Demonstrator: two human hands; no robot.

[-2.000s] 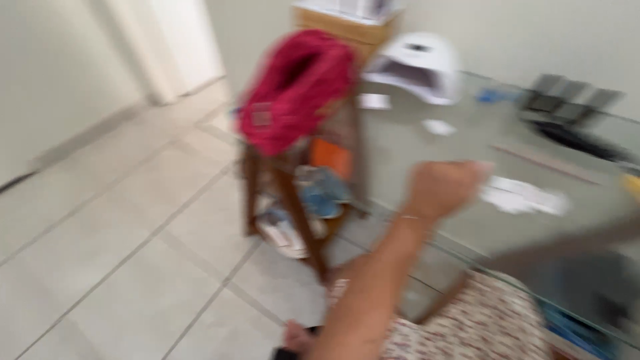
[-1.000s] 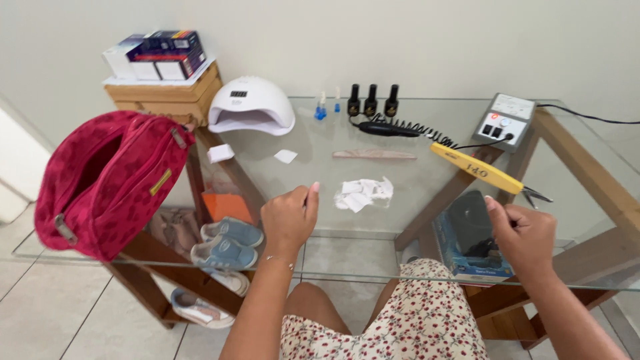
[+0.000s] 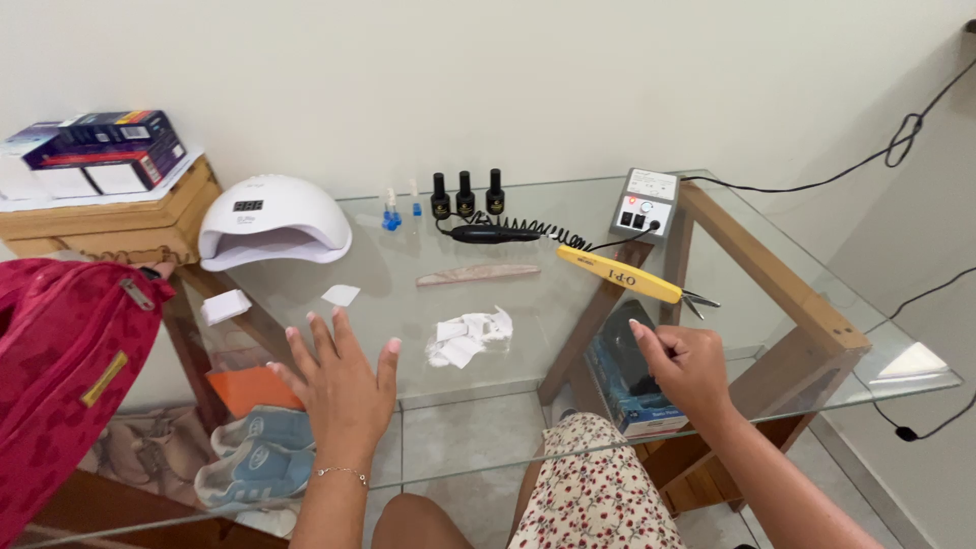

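Fingers spread and empty, my left hand [image 3: 343, 377] hovers over the glass tabletop, just below a single white wipe [image 3: 341, 295] and right of a small stack of white wipes [image 3: 226, 306]. My right hand [image 3: 682, 362] is curled in a loose fist with nothing visible in it, below metal nippers [image 3: 698, 301] and a yellow nail file [image 3: 619, 273]. Between and beyond the hands lie crumpled white wipes with white dust [image 3: 469, 335]. Behind them is a pale curved nail file [image 3: 478, 274], then a black nail drill handpiece [image 3: 496, 234] with a coiled cord.
A white nail lamp [image 3: 274, 221] stands at the back left, near three black polish bottles [image 3: 465, 197] and small blue-ended items [image 3: 391, 217]. The drill's control box [image 3: 645, 206] is at the back right. A red bag [image 3: 69, 381] occupies the left edge; the glass edge crosses before my knees.
My left hand has gone from a closed shape with its thumb up to spread fingers. My right hand stays curled. The view has shifted since the blurred earliest frame.
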